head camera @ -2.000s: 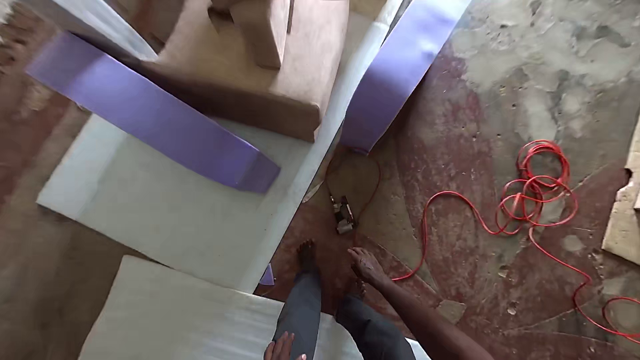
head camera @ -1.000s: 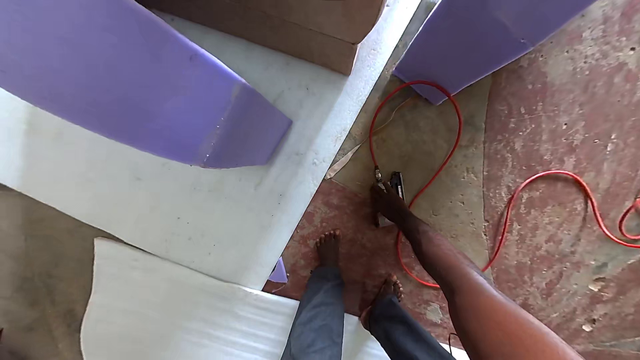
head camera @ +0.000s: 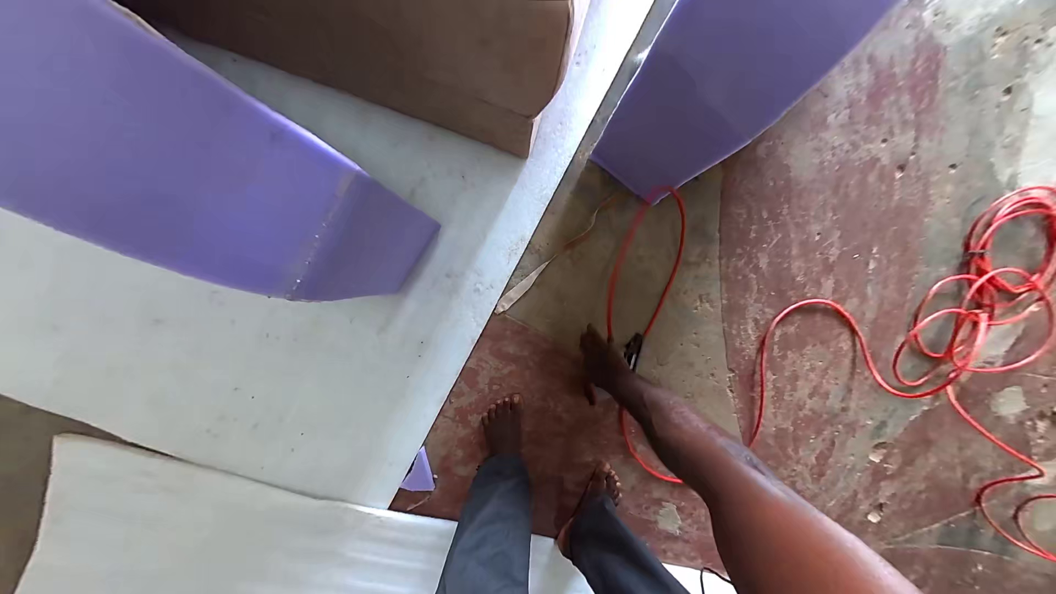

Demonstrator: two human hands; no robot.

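Observation:
My right hand [head camera: 606, 361] is low over the floor between the foam-covered board and the red hose, its fingers pointing away from me. Just beside and partly behind its wrist shows a small dark tool with metal parts [head camera: 634, 351], apparently an air tool on the red hose [head camera: 681, 239]. The hand hides much of the tool, so I cannot tell whether it is gripped. My left hand is out of view. To the left, a purple foam piece [head camera: 198, 173] with a glued end section lies on a large white foam sheet [head camera: 330, 388].
A brown foam block [head camera: 396, 74] rests on the white sheet. Another purple piece [head camera: 701, 91] stands at the upper right. Red hose coils [head camera: 982, 305] lie on the worn floor at right. A second white sheet [head camera: 206, 528] is near my bare feet [head camera: 503, 425], beside a small purple scrap [head camera: 419, 472].
My right hand came down to the dark tool, which lay on the floor two seconds ago. My left hand, seen at the bottom edge then, has left view. The view has moved closer.

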